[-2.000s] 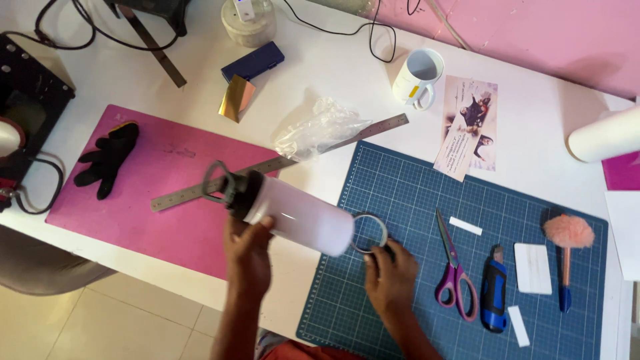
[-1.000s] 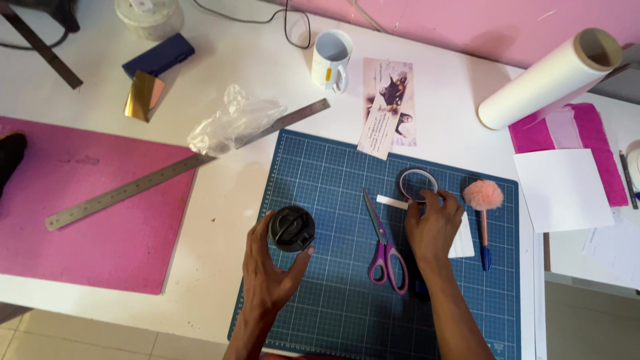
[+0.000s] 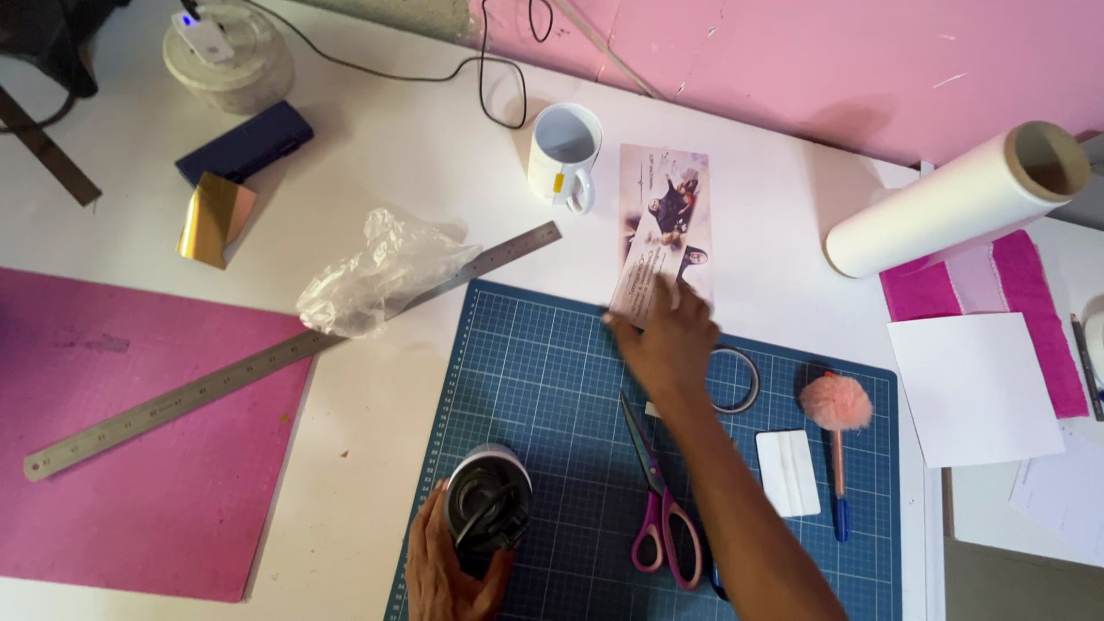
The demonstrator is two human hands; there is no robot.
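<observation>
My left hand (image 3: 457, 556) is wrapped around a white bottle with a black lid (image 3: 489, 500), which stands upright on the blue cutting mat (image 3: 569, 483). My right hand (image 3: 668, 345) reaches over the lower end of a printed picture strip (image 3: 664, 198), fingers slightly blurred; whether it grips the strip I cannot tell. Just right of that wrist lies a roll of tape (image 3: 753, 379) on the mat. Scissors with purple handles (image 3: 660, 504) lie between my hands. My right forearm hides most of a blue and black utility knife.
A white mug (image 3: 552, 164), a crumpled clear plastic bag (image 3: 371, 280) over a steel ruler (image 3: 172, 405), and a pink mat (image 3: 147, 431) lie around. To the right are a white squeegee (image 3: 787, 474), a pompom pen (image 3: 837, 405), a large white roll (image 3: 940, 207) and white paper (image 3: 975, 388).
The bottle, held tilted two seconds ago, is now upright on the mat. My right hand has left the tape roll and moved up and left to the printed strip.
</observation>
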